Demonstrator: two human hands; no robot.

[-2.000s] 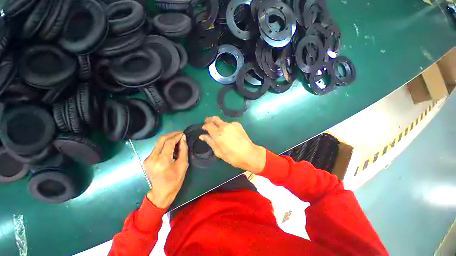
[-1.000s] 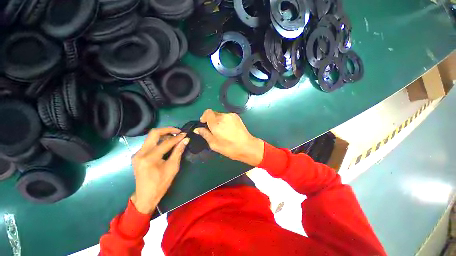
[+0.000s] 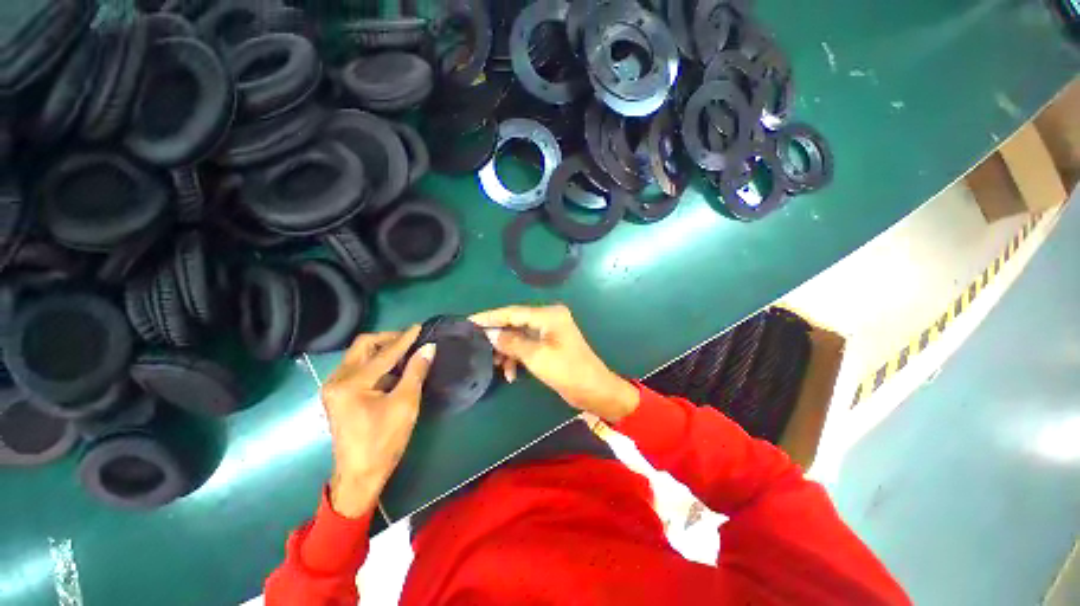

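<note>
A black ear pad is held between both hands just above the green bench, near its front edge. Its flat dark face is turned up, and its rim shows at the top. My left hand pinches its left edge with thumb and fingers. My right hand grips its upper right edge, with the thumb on the rim. The fingertips cover parts of the rim, and I cannot tell how a ring sits in it.
A heap of ear cushions lies on the left of the green bench. A pile of mounting rings lies at the top middle. An open carton of ear pads stands below the bench edge at right. Clear plastic lies bottom left.
The ear pad now shows more of its flat face between the hands. My right fingers have shifted to its upper right edge. The camera view has shifted slightly.
</note>
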